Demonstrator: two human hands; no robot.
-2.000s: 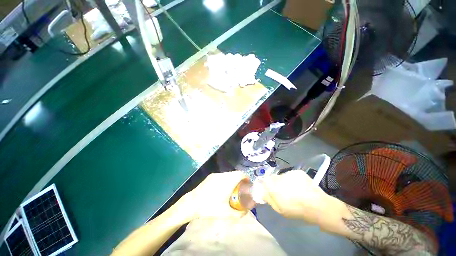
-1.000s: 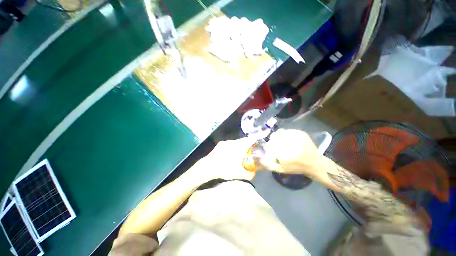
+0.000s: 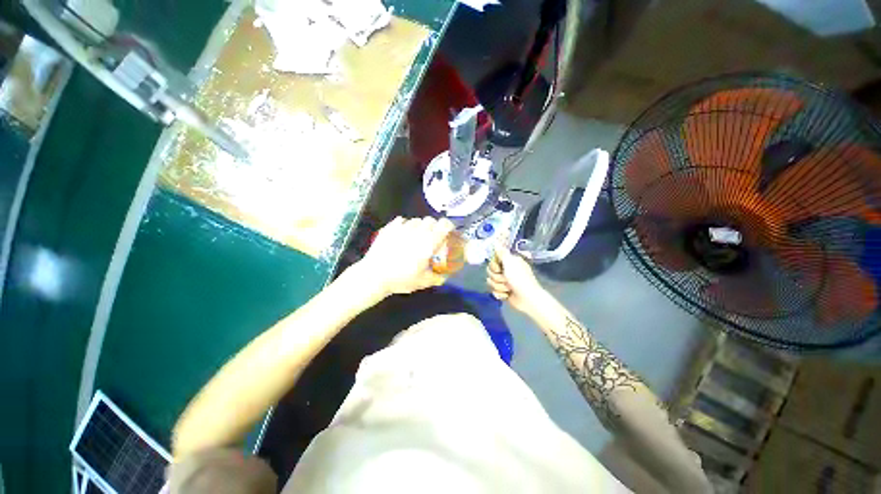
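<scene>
My left hand (image 3: 411, 256) is closed around a small orange bottle or part (image 3: 447, 255), just past the bench edge. My right hand (image 3: 512, 279) is beside it, fingers curled at the lower edge of a pale metal fitting with a blue knob (image 3: 486, 230); whether it holds the fitting or something small is unclear. A round white disc with a grey upright piece (image 3: 458, 184) stands just beyond both hands. A white curved frame or handle (image 3: 587, 205) is right of the fitting.
The glue board (image 3: 386, 72) on the green bench (image 3: 232, 275) bears a crumpled white heap (image 3: 314, 34). The glue gun (image 3: 155, 89) hangs over it. Solar panels (image 3: 121, 449) lie at lower left. A caged orange fan (image 3: 753, 207) stands at right.
The view has turned to the right, bringing the fan and fitting into fuller view. My right hand has moved apart from my left, which stays around the orange thing.
</scene>
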